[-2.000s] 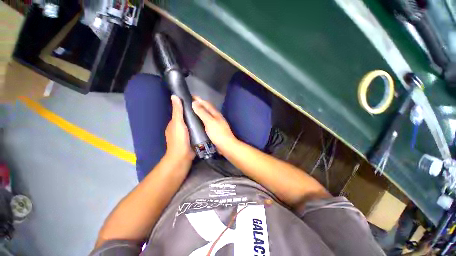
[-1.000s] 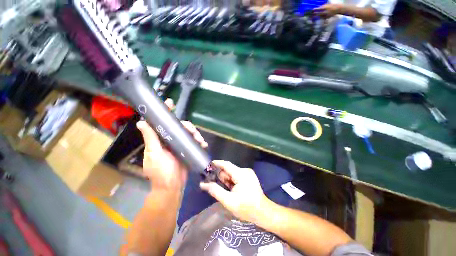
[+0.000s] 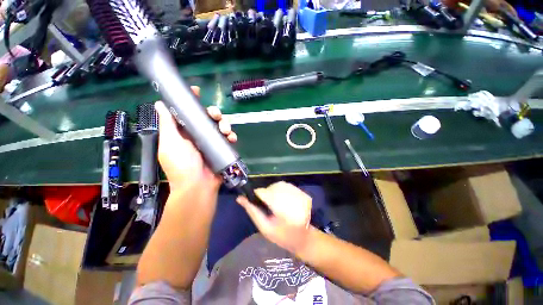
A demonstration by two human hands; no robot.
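Observation:
A hot-air brush (image 3: 187, 113) is held slanting in front of me, its bristled barrel up at the upper left and its grey handle running down to the right. My left hand (image 3: 187, 149) is wrapped around the handle from below, fingertips showing on its far side. The handle's lower end is open, with small wiring parts (image 3: 234, 173) showing. My right hand (image 3: 280, 214) is closed on the black cord end bushing (image 3: 257, 199) just below that open end. The rest of the cord is hidden by my hand.
On the green bench (image 3: 226, 161) lie two open-handled brushes (image 3: 113, 161), a finished brush (image 3: 274, 85) with cord, a tape roll (image 3: 300, 136), a small hammer (image 3: 334, 137), tweezers (image 3: 357, 157) and a white tub (image 3: 426, 126). Cartons (image 3: 452, 262) stand below the bench edge.
The view has turned towards the bench. The brush came up from my lap and was turned bristles away; my right hand has moved from the handle to the bushing at its end.

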